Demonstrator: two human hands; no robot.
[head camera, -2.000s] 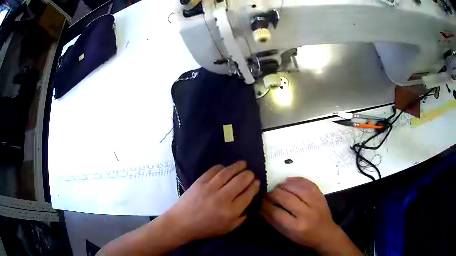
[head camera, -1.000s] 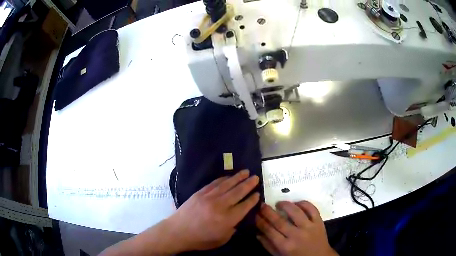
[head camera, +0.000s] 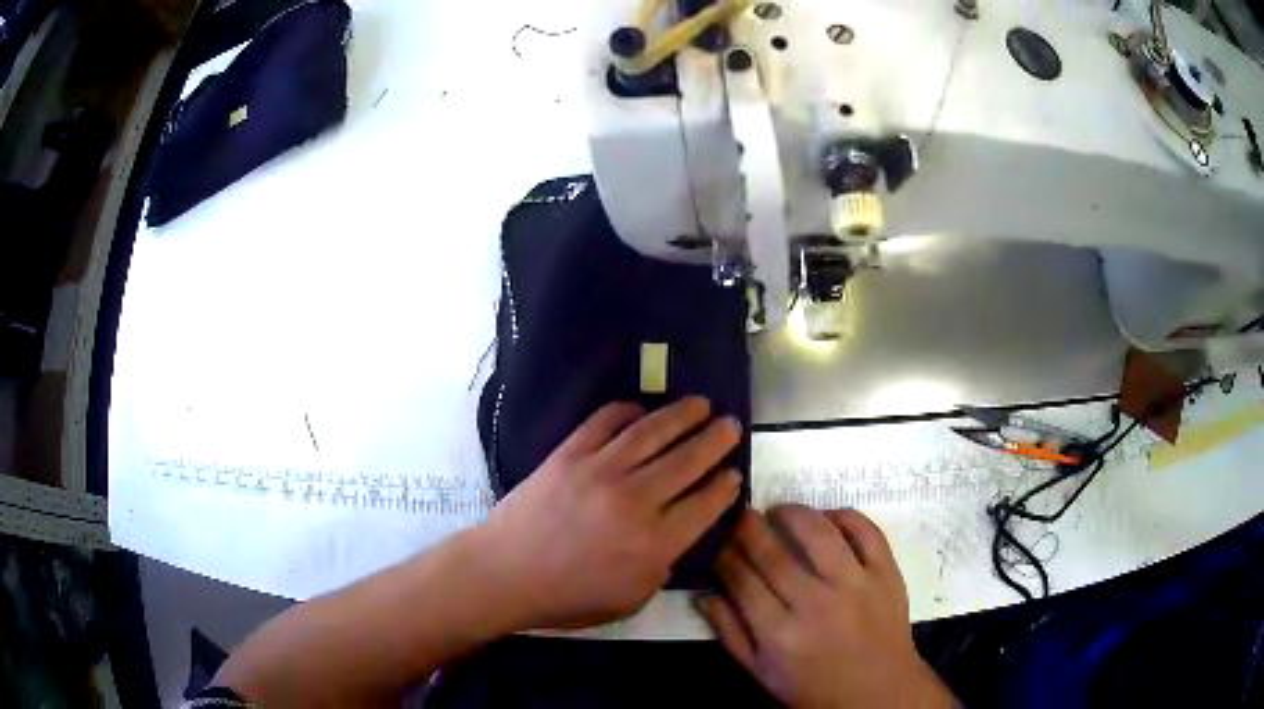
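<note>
A dark pouch body (head camera: 582, 326) lies on the white table, its far right edge under the head of the sewing machine (head camera: 998, 173), by the presser foot (head camera: 756, 298). A small beige label (head camera: 654, 369) shows on its face. My left hand (head camera: 610, 513) lies flat on the pouch's near part, fingers slightly spread. My right hand (head camera: 818, 596) is at the pouch's near right corner, fingertips on its edge; whether it pinches the cloth is hidden.
Another dark pouch (head camera: 257, 111) lies at the far left of the table (head camera: 319, 346). Orange-and-dark snips (head camera: 1026, 443), a tangled black cord (head camera: 1019, 533) and a brown patch (head camera: 1153, 391) lie at the right. A loose thread lies at left.
The camera view has shifted. The pouch has moved farther under the machine head, away from me, and both hands have moved with it, staying at its near end.
</note>
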